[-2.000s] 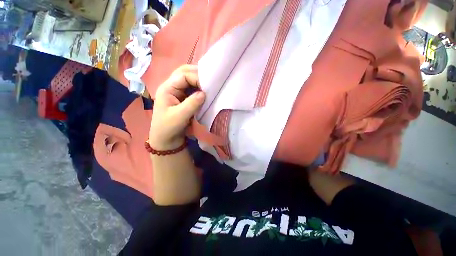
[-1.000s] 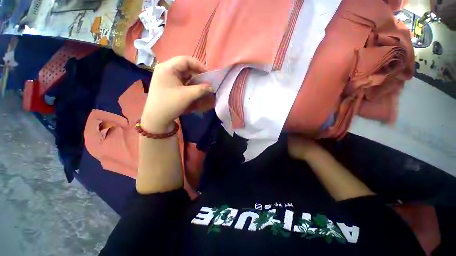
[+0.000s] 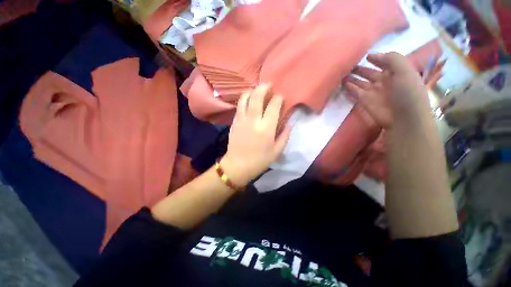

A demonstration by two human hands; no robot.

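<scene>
Layered stacks of salmon cut panels (image 3: 330, 47) lie in front of me, with a fanned edge at the left stack. My left hand (image 3: 255, 132) lies on the near edge of the salmon stack, fingers spread a little; whether it grips a layer cannot be told. My right hand (image 3: 381, 89) is over the right part of the panels, slightly blurred, fingers apart and holding nothing visible. A white panel (image 3: 314, 134) shows between my hands, below the salmon layers. A salmon bundle (image 3: 350, 148) lies beside it, partly hidden by my right arm.
Large salmon pieces (image 3: 134, 129) lie on a dark blue cloth surface (image 3: 56, 190) at the left. Crumpled white scraps (image 3: 193, 25) lie past the stack. A blurred cream machine (image 3: 476, 106) stands at the right. Grey floor (image 3: 28, 246) shows at the lower left.
My left hand has let go of the raised white panel's corner and moved right onto the salmon stack. My right hand has come up from below the bundle to above the panels. The view has shifted.
</scene>
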